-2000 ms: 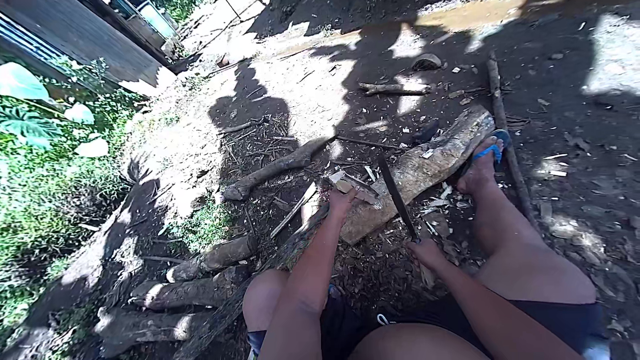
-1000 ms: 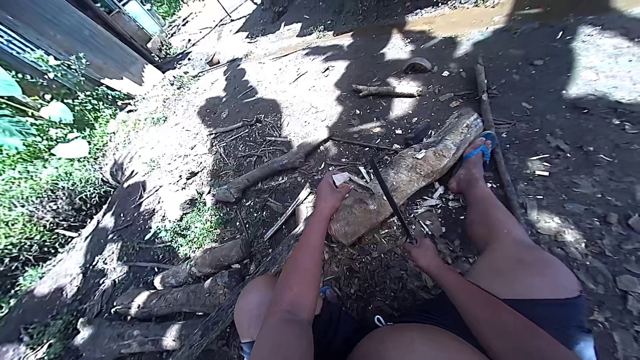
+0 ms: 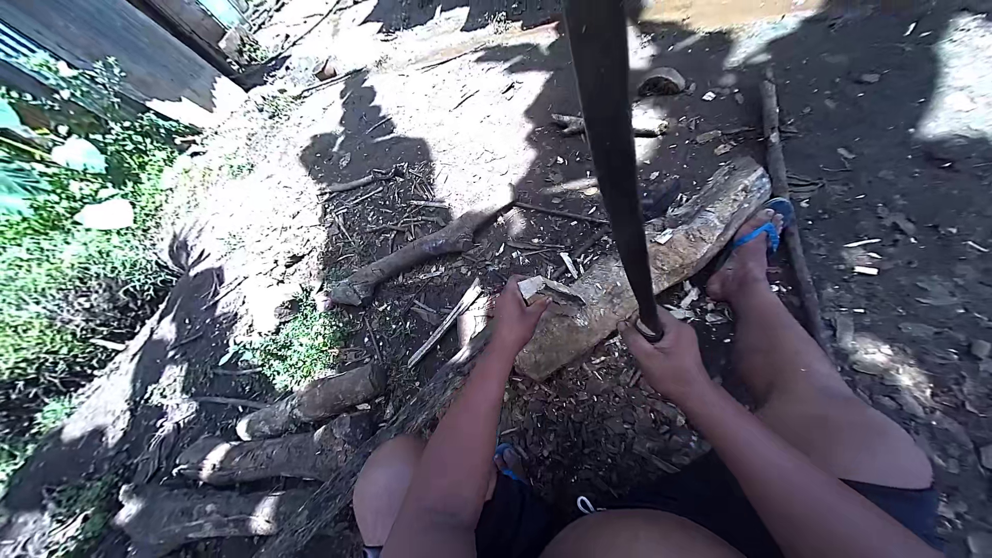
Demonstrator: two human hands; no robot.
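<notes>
My left hand (image 3: 518,314) grips a short, pale piece of split wood (image 3: 552,291) over the near end of a thick log (image 3: 674,256). My right hand (image 3: 668,353) is closed around the handle of a machete, right of the log's near end. The long dark machete blade (image 3: 612,139) points up, raised toward the camera and crossing in front of the log. Light wood chips lie on the log and on the dirt around it.
My foot in a blue flip-flop (image 3: 763,236) stands against the log's far end, beside a long pole (image 3: 779,163). A crooked branch (image 3: 418,256) and a split stick (image 3: 446,322) lie to the left. Several cut logs (image 3: 310,399) lie lower left. Green plants (image 3: 85,271) grow at the left edge.
The machete has been raised from low over the log, and its blade now stands up toward the camera. My left hand still holds the wood piece near the log's end.
</notes>
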